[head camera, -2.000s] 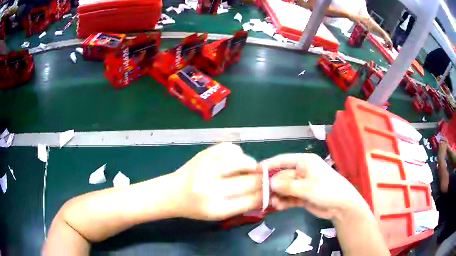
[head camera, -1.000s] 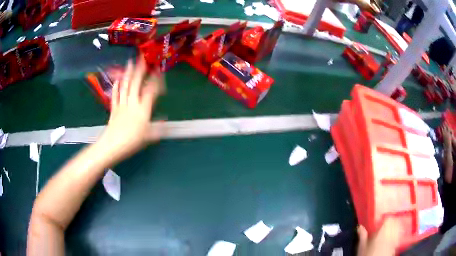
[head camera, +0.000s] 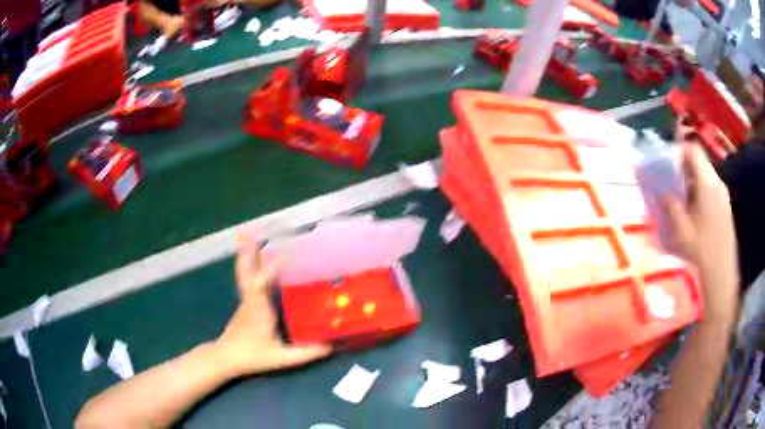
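Observation:
My left hand (head camera: 256, 323) grips the left end of a red retail carton (head camera: 352, 310) on the near green surface. The carton's pale flap (head camera: 348, 245) stands raised, and yellow spots show on its red face. My right hand (head camera: 692, 209) is at the far side of the stacked red compartment trays (head camera: 570, 251). It holds a blurred whitish item (head camera: 663, 180) above the tray's right edge. White pieces lie in the tray's right-hand pockets; the left pockets show red.
White scraps (head camera: 356, 383) litter the near surface. A grey rail (head camera: 193, 261) separates it from the green belt (head camera: 210, 184), which carries red cartons (head camera: 335, 132). A slanting post (head camera: 537, 46) stands behind the trays. Another person's dark sleeve shows at far right.
The view has turned right. My left hand has come back from the belt and now holds an open carton. My right hand has moved from the tray's near end to its far side, with a whitish item.

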